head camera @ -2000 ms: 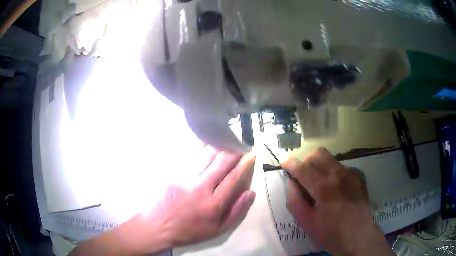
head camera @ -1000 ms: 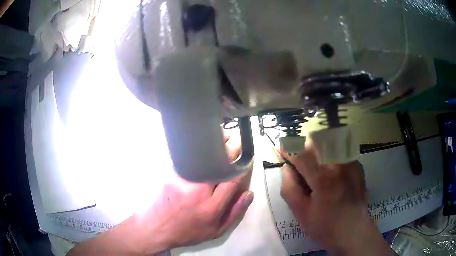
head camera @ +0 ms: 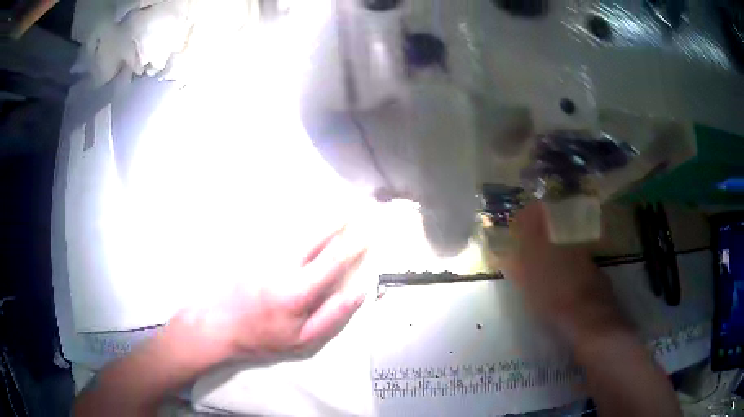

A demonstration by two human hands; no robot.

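Note:
The white fabric panel point(head camera: 281, 383) lies under my left hand point(head camera: 281, 313), mostly bleached out by the lamp. My left hand rests flat on it with fingers somewhat spread, left of the needle area. The off-white sewing machine head point(head camera: 522, 57) overhangs. My right hand point(head camera: 563, 285) is blurred, with its fingertips partly behind the pale tension knob point(head camera: 573, 220); whether it holds anything cannot be seen. The whitish take-up lever guard point(head camera: 447, 179) hangs over the bright area. The needle is hidden by the guard and glare.
Black snips point(head camera: 662, 252) lie blurred at right, beside a smartphone point(head camera: 728, 293). A second white panel point(head camera: 94, 244) with a dark-grey rectangle lies at left. Crumpled cream cloth point(head camera: 151, 45) is at the back left. A printed ruler point(head camera: 481, 381) runs along the front edge. The control panel point(head camera: 693, 167) is green.
My left hand has moved left with the cloth, away from the needle area. My right hand has shifted right and up; the thin dark tool formerly in it no longer shows. The view has shifted.

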